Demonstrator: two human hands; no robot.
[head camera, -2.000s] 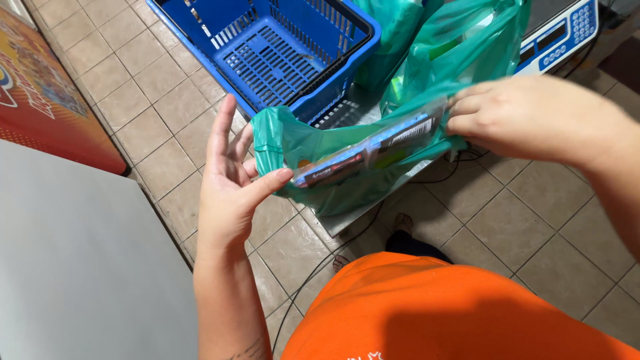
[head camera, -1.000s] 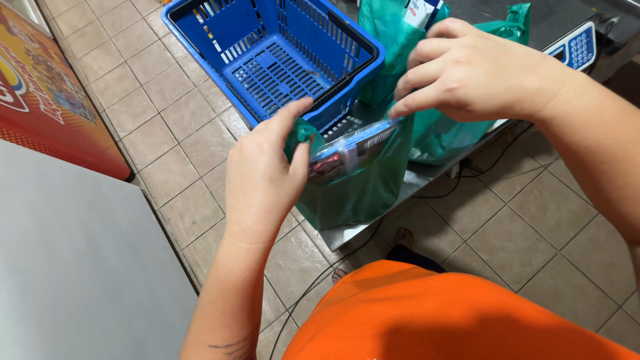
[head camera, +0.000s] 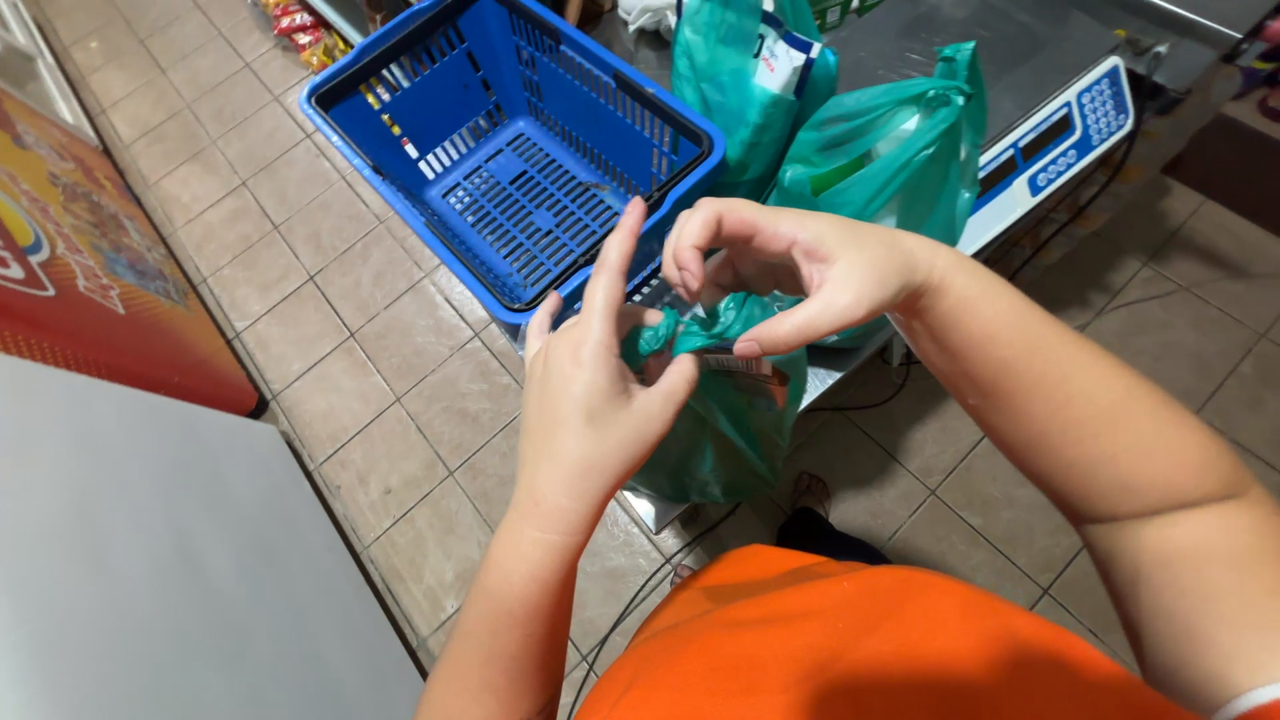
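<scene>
A green plastic bag (head camera: 720, 430) stands at the corner of the metal counter, with a package bearing a barcode showing inside it. My left hand (head camera: 610, 390) pinches the bag's twisted green top between thumb and fingers, its index finger pointing up. Over the right side of that top is my right hand (head camera: 790, 270), fingers curled and thumb apart from them; whether it grips the plastic cannot be told. Just behind both hands lies an empty blue shopping basket (head camera: 530, 200). Another green bag (head camera: 880, 180), tied at its top, sits behind my right hand.
A further green bag (head camera: 745, 90) with a white packet stands beside the basket. At the right of the metal counter (head camera: 1010, 40) is a scale's keypad panel (head camera: 1060, 125). A grey surface (head camera: 180, 560) and a red printed cabinet (head camera: 110, 260) are at the left. A black cable crosses the tiled floor.
The bag's mouth, spread between my hands two seconds ago, is now gathered into a twist. My right hand has come closer to my left. The package has sunk lower in the bag.
</scene>
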